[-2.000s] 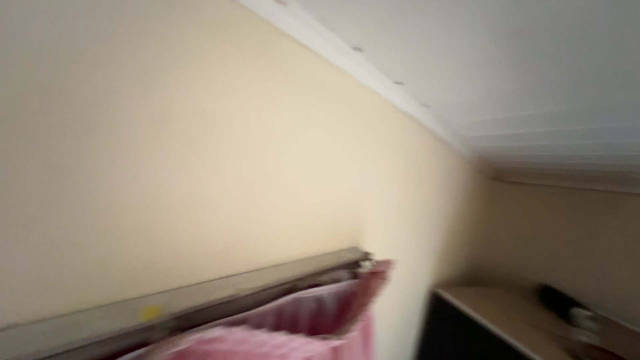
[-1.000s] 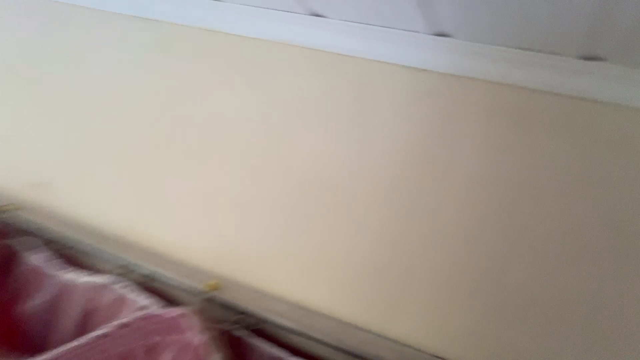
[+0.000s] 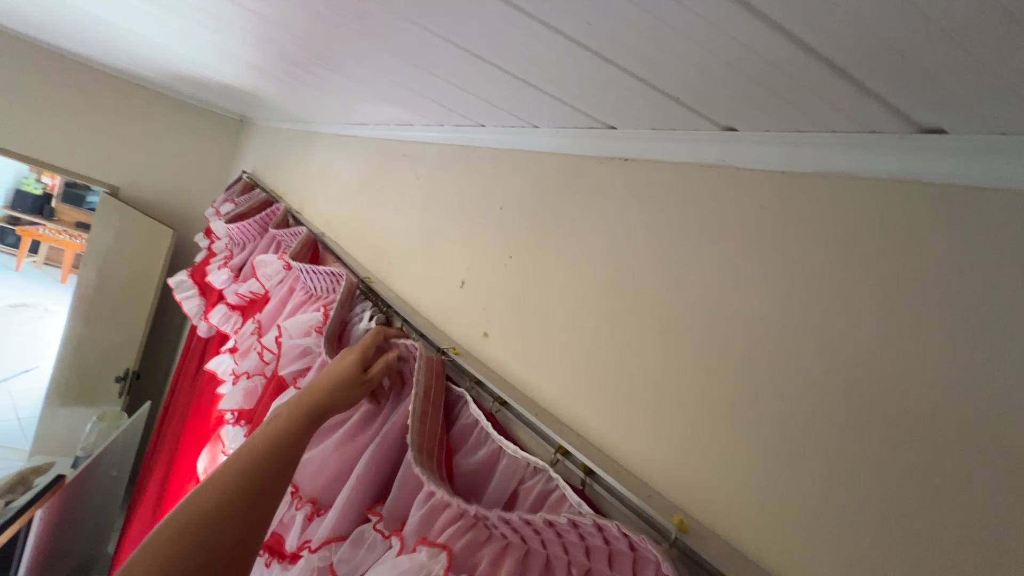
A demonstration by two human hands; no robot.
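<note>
A pink and white ruffled curtain (image 3: 360, 456) with red trim hangs in deep folds from a metal curtain rail (image 3: 512, 400). My left hand (image 3: 370, 366) reaches up from the lower left, its fingers closed on the gathered top edge of the curtain, right by the rail; the fingertips are partly hidden in the fabric. Small metal hooks and yellow pieces, such as this yellow piece (image 3: 680, 524), sit along the rail. Behind the ruffles a plain red curtain (image 3: 172, 432) hangs at the left. My right hand is out of view.
A beige wall (image 3: 720, 336) rises behind the rail to a white panelled ceiling (image 3: 560, 64). To the left stands an open door (image 3: 108, 320), with an orange table (image 3: 52, 240) in the room beyond. A pale panel (image 3: 88, 496) and a glass jar (image 3: 100, 436) are at lower left.
The view has swung widely to the ruffled curtain and the door. My left hand, absent from both earlier frames, is now at the curtain's top edge.
</note>
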